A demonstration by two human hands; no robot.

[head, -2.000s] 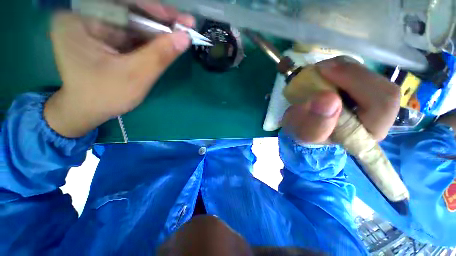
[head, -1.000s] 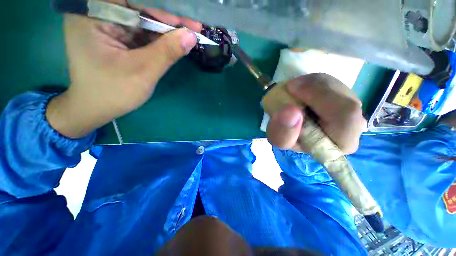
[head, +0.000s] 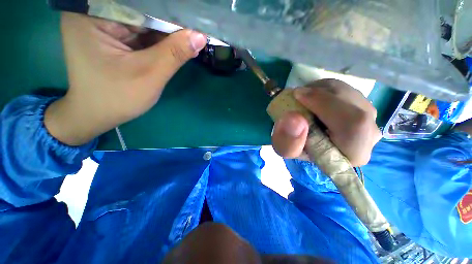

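Note:
A black round unit [head: 223, 59] lies on the green mat, its upper part hidden by the clear hood. My left hand [head: 116, 77] holds the tweezers [head: 121, 14] between thumb and fingers; their light tips reach over the unit and are partly under the hood's edge. My right hand [head: 331, 121] is closed around the tape-wrapped handle of the soldering iron [head: 336, 165]. The iron's dark tip points up and left at the right side of the unit; whether it touches cannot be told.
The cloudy plastic hood [head: 321, 36] spans the top right above the work. A white pad [head: 305, 77] lies behind my right hand. A parts tray [head: 414, 121] with yellow, orange and blue items is at the right. Another person's blue sleeve [head: 434, 175] is at the right edge.
The iron and my right hand have moved left, bringing the tip to the unit. The hood now sits lower in view and covers the unit's upper part. My left hand has barely moved.

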